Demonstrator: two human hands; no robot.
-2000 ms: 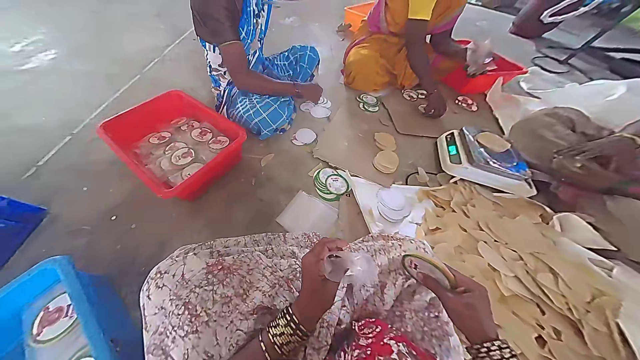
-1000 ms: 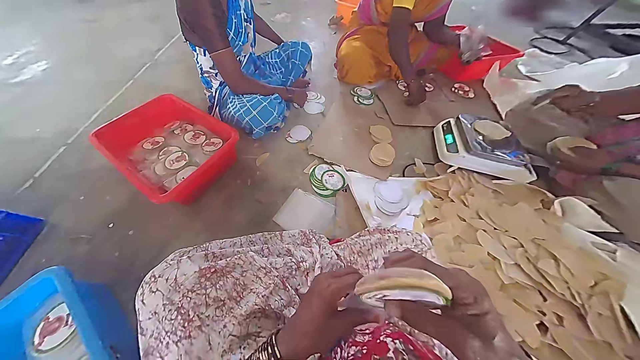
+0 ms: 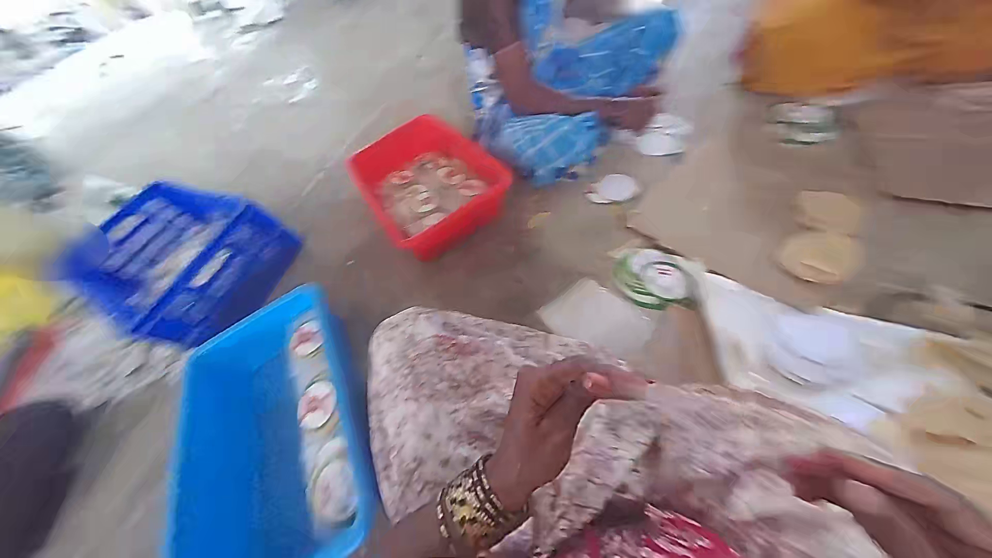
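My left hand [image 3: 550, 418], with bangles at the wrist, is over the patterned cloth on my lap [image 3: 442, 387]; its fingers are bent and I cannot tell whether anything thin is in them. Blurred at the lower right, my right hand [image 3: 891, 488] has its fingers extended over the cloth, with no disc seen in it. Round labels with green rims [image 3: 655, 279] lie on the floor beyond my lap, beside a clear plastic sheet [image 3: 593, 314]. White paper discs [image 3: 814, 345] rest on a white sheet at the right. A light blue crate [image 3: 232, 434] at my left holds packed round items along one side.
A red tray [image 3: 457, 232] and a dark blue crate [image 3: 267, 248] hold packed items. One co-worker sits beyond, hands near white discs [image 3: 660, 139]; another sits at the upper right. Tan discs [image 3: 821, 256] lie on the floor, with more tan pieces [image 3: 953, 411] at the right edge.
The view has swung left, bringing in the dark blue crate. The stack of tan discs with a label, between my hands a second ago, is no longer seen there, and my hands are now apart.
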